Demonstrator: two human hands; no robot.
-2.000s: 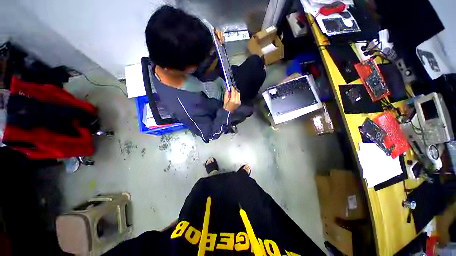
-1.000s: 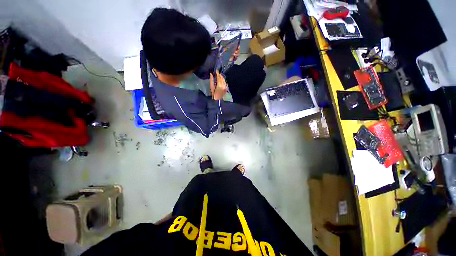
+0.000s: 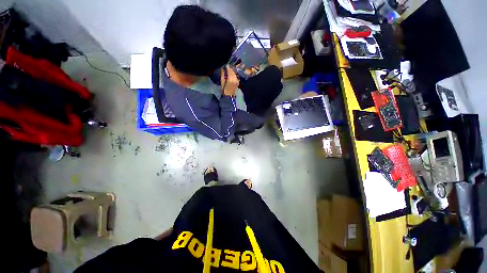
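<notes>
Neither of my hands can be made out; a strip of skin shows beside my black clothing at the lower left, but no hand. In front of me a seated person (image 3: 200, 98) in a dark jacket holds a thin, flat dark-grey laptop part (image 3: 250, 55), tilted, over the lap. The person's head hides some of it. An open laptop (image 3: 304, 116) with a silver frame and dark keyboard rests on a carton to the right of the person.
A yellow bench (image 3: 384, 237) on the right bears circuit boards, red sheets (image 3: 399, 166) and a beige test instrument (image 3: 444, 155). A beige stool (image 3: 72, 221) stands lower left. A blue crate (image 3: 147, 114) is under the chair. Brown cartons (image 3: 339, 224) stand by the bench.
The seated person has turned the laptop part from nearly edge-on to showing a broad face, farther from the body. The view has shifted slightly to the right. My hands remain unseen.
</notes>
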